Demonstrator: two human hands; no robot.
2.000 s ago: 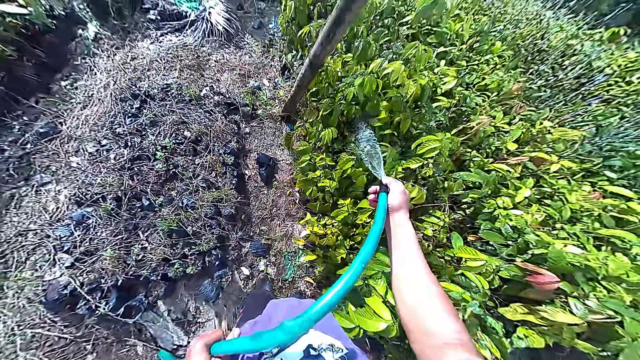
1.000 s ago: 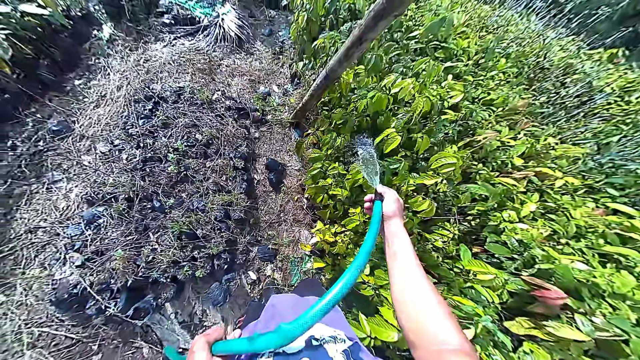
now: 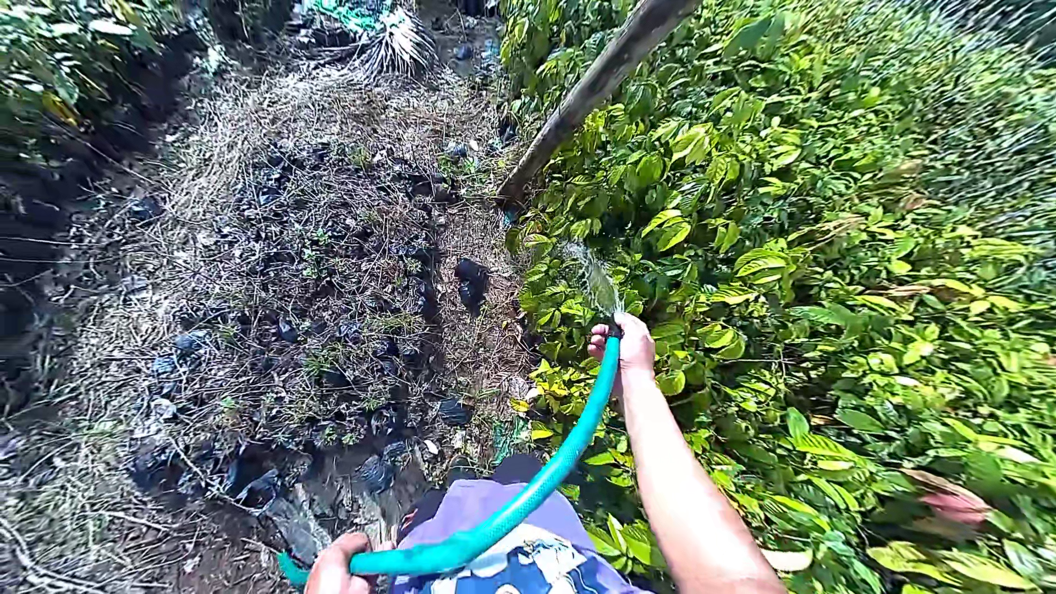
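A green garden hose [image 3: 569, 450] curves across my purple shirt from the lower left up to the middle of the head view. My right hand [image 3: 631, 342] is closed around its dark outlet end, and a spray of water [image 3: 598, 280] fans out from there over the leafy green plants [image 3: 759, 264]. Near the bottom edge, my left hand [image 3: 338, 565] grips the hose farther back, and a short length of hose shows beyond it on the left.
A wooden pole [image 3: 594, 87] leans at the edge of the plants. To the left lie dry stems and dark plant bags [image 3: 280, 330]. Dark lumps [image 3: 472, 285] rest on the narrow path. Green netting [image 3: 351, 15] lies at the top.
The water spray has changed shape and now bends more to the left at its tip. Both hands keep hold of the hose.
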